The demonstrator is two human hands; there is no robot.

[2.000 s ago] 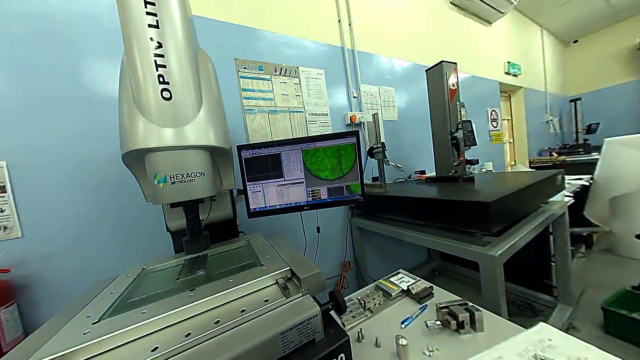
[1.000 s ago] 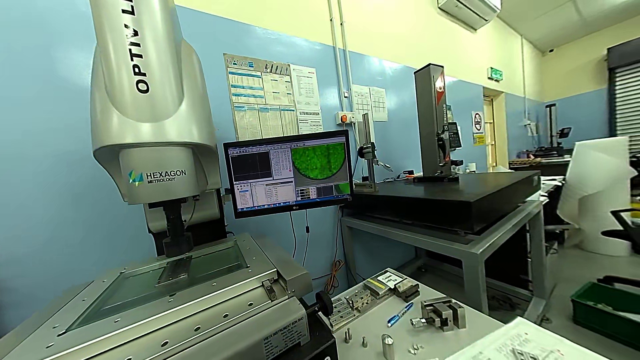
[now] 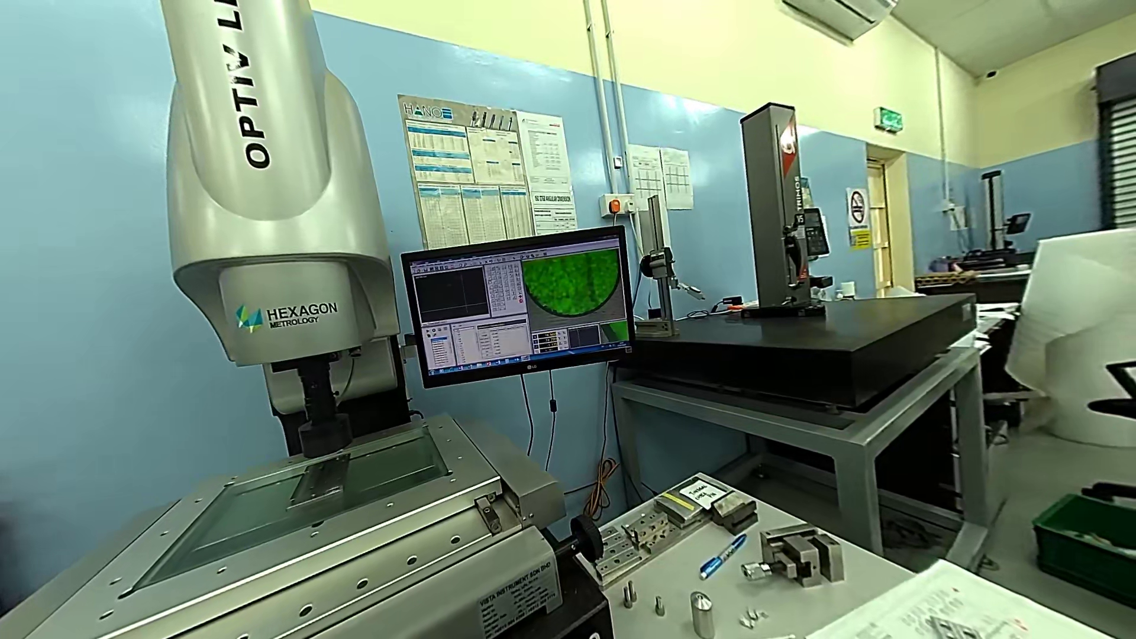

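Note:
Neither my left hand nor my right hand shows in the head view, so what they hold cannot be told. At the left stands a Hexagon Optiv vision measuring machine [image 3: 306,302]. Its dark lens [image 3: 325,435] points down over a glass stage [image 3: 240,506], where a flat dark metal part [image 3: 321,481] lies below it. Behind the stage, a monitor [image 3: 519,306] shows a round green area with a dark edge and several software panels. A black knob [image 3: 586,538] sticks out from the machine's right side.
A side table holds a small metal vise [image 3: 803,557], a blue pen [image 3: 723,556], a pointed metal cylinder [image 3: 702,614], small pins and papers [image 3: 941,608]. Beyond it, a black surface plate [image 3: 799,351] on a grey steel frame carries a height gauge [image 3: 777,213]. A green bin [image 3: 1087,550] sits at right.

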